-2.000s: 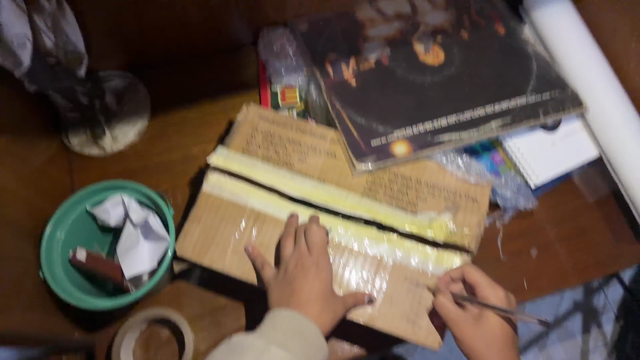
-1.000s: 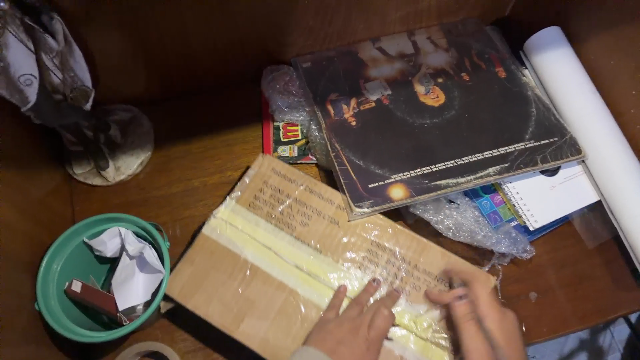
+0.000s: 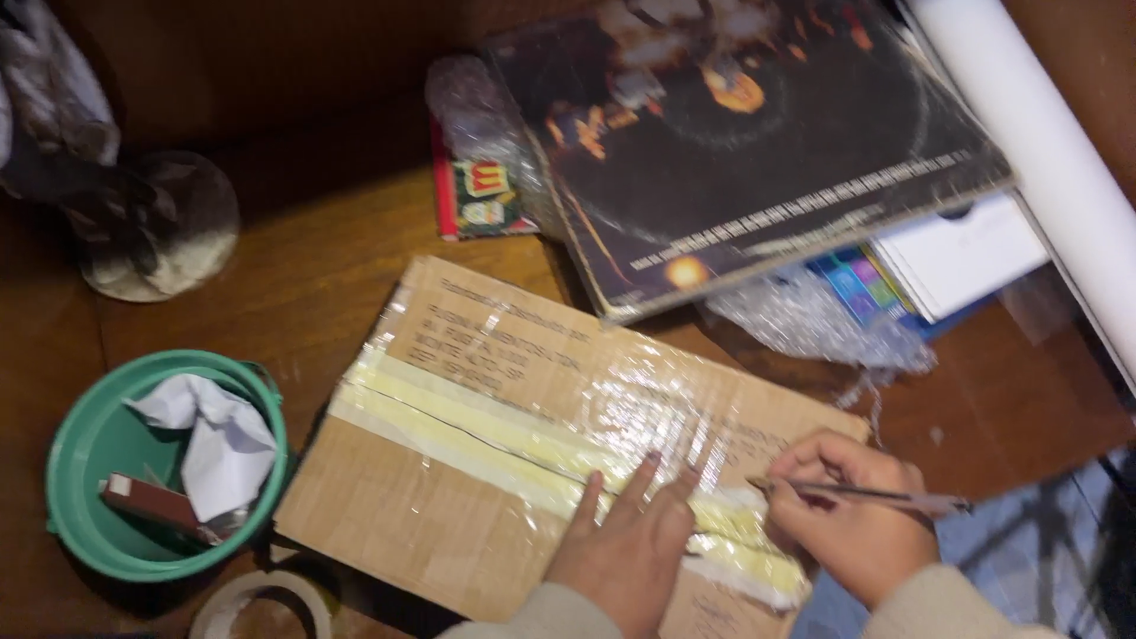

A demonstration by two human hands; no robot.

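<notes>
A cardboard box [image 3: 426,497] with printed writing, clear tape and yellowish tape strips along its seam lies tilted across the lower middle. My left hand [image 3: 626,541] rests on it with the fingers spread, pressing over the taped seam near the lower edge. In my right hand [image 3: 852,515] is a thin pen [image 3: 879,493], its tip at the box's surface by the right end of the yellow tape. Some handwritten marks show on the cardboard at the bottom, between my hands. Sleeves cover both wrists.
A green bucket [image 3: 67,497] holds crumpled white paper and a dark red box. A tape roll [image 3: 217,603] lies below it. Behind are a record sleeve [image 3: 781,177], bubble wrap [image 3: 816,319], a notebook [image 3: 967,253], a white roll [image 3: 1029,133] and a statue's round base [image 3: 182,226].
My right hand has kept the pen throughout. It was low on the box two seconds ago and is now beside the yellow tape's right end. My left hand is now on the seam.
</notes>
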